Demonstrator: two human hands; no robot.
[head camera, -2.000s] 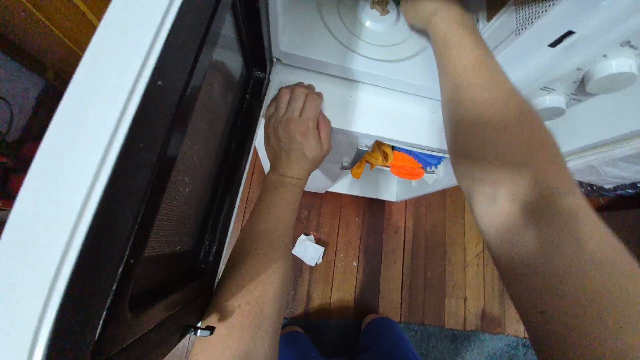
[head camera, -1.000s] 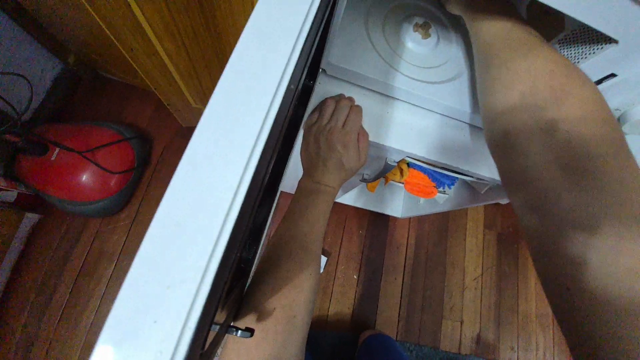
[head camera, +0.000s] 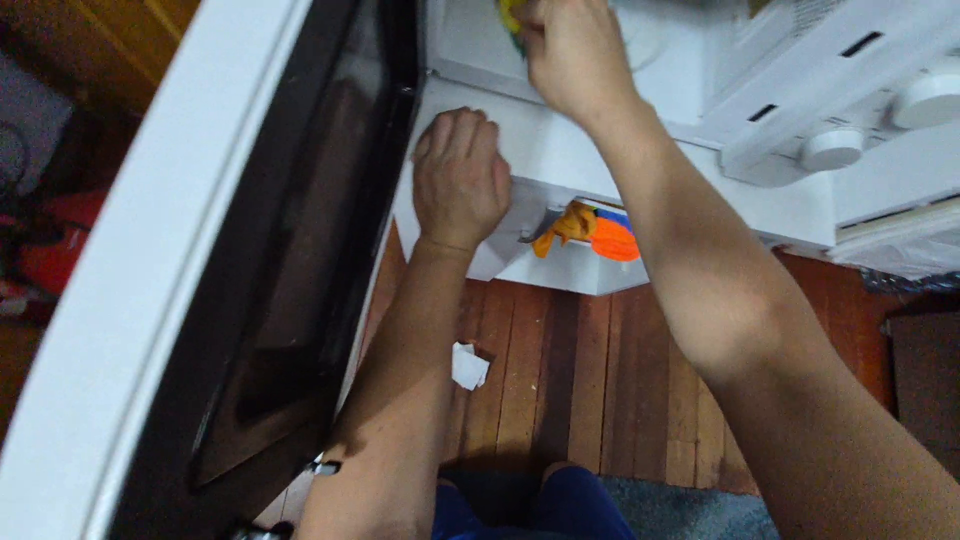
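The microwave oven's door (head camera: 247, 225) stands open on the left, its dark window facing the cavity. My left hand (head camera: 459, 176) rests with curled fingers on the white surface (head camera: 540, 142) in front of the cavity; nothing shows in it. Inside the white cavity (head camera: 480, 45), my right hand (head camera: 574, 56) grips a yellow and green sponge (head camera: 513, 21) near the top edge of the view. Part of the sponge is hidden by the fingers and cut off by the frame.
Control knobs (head camera: 832, 148) are at the right. Below the oven, an orange cloth (head camera: 571, 225) and a bright orange object (head camera: 615, 240) sit in an open white compartment (head camera: 570, 274). White paper (head camera: 469, 366) lies on the wooden floor (head camera: 555, 390). A red appliance (head camera: 56, 240) is at far left.
My right hand has moved left inside the cavity, and the yellow and green sponge now shows in it. My left hand stays at the same front surface. The view has swung.
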